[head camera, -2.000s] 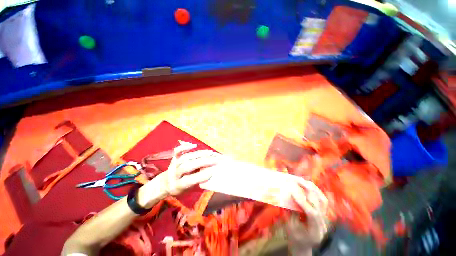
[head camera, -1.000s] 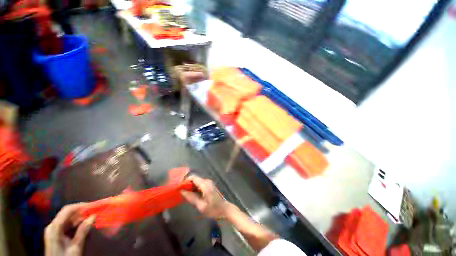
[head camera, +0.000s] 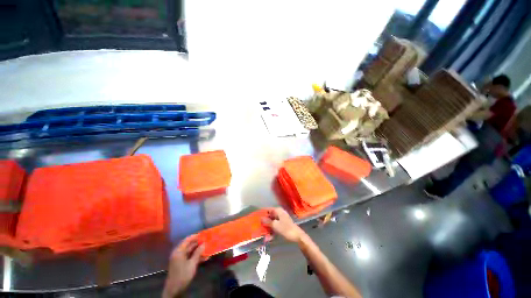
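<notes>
An orange rectangular panel (head camera: 236, 232) is held between my two hands over the front edge of the metal table (head camera: 241, 169). My left hand (head camera: 185, 262) grips its left end. My right hand (head camera: 282, 225) grips its right end, with the forearm reaching in from the lower right. Whether it is one panel or a thin stack cannot be told. A small orange stack (head camera: 205, 173) lies behind my hands. A fanned orange stack (head camera: 306, 185) and another small stack (head camera: 346, 163) lie to the right. A large orange stack (head camera: 93, 201) lies on the left.
Blue spare dies (head camera: 116, 120) lie along the table's back by the white wall. White papers (head camera: 282, 118), a crumpled brown bundle (head camera: 349, 113) and stacked cardboard (head camera: 428, 110) are at the right. A person in dark red (head camera: 502, 110) is far right. A blue tub (head camera: 466, 276) stands on the floor.
The view has turned from the press to the metal table. My hands, still holding the orange piece by its ends, are now at the table's front edge.
</notes>
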